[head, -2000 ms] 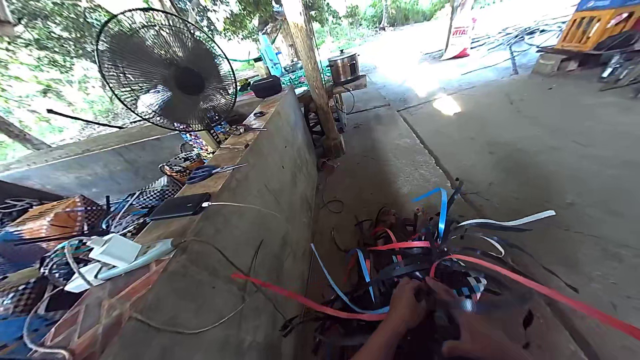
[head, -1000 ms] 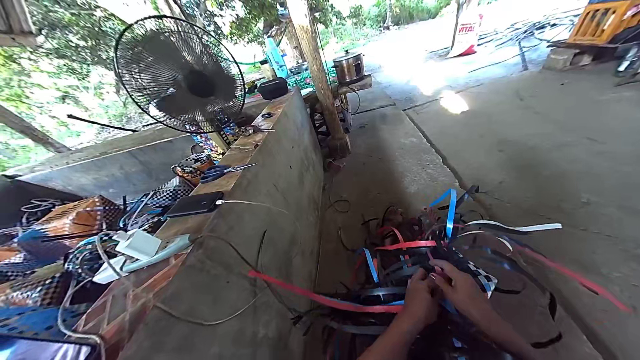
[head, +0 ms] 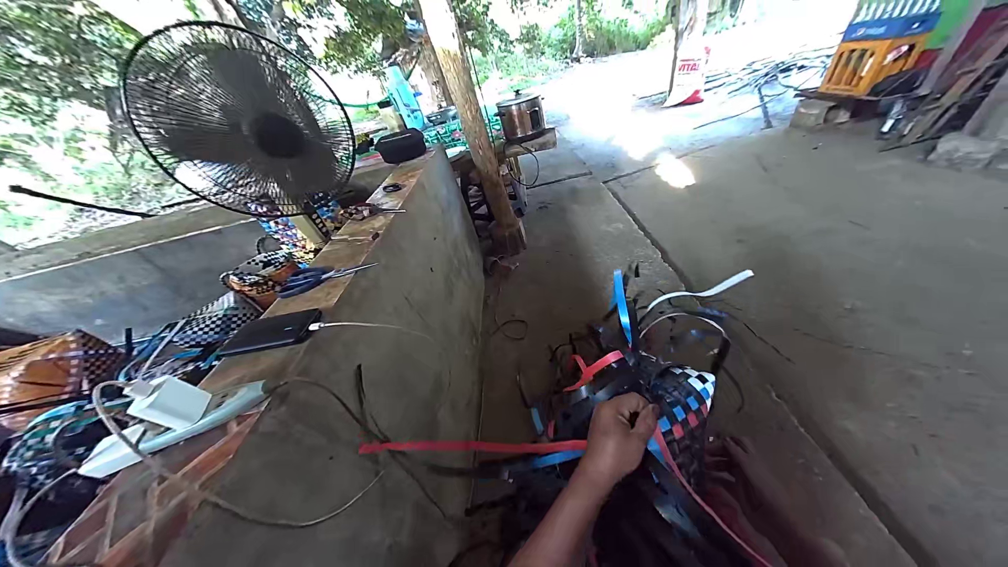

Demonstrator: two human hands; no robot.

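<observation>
A partly woven basket of plastic strips [head: 689,413], checkered black, blue, white and red, lies low in the centre right. Loose strips stick out all round it. The fingers of my left hand [head: 622,437] are closed on strips at its near left side. A long red strip [head: 472,446] reaches left from that hand, and another red one runs down to the right. My right hand [head: 732,472] is dim and blurred against the basket's lower right side; what its fingers hold cannot be made out.
A low concrete wall [head: 409,291] on the left bears blue-handled scissors [head: 307,279], a black phone [head: 272,331] and a white power strip [head: 173,429]. Beyond it stand a fan [head: 240,118] and woven baskets [head: 59,366]. A wooden post [head: 472,118] rises ahead beside a metal pot [head: 521,116].
My hands were close together on the strips; now my right hand is lower and to the right, apart from the left. The basket's checkered side shows more than before.
</observation>
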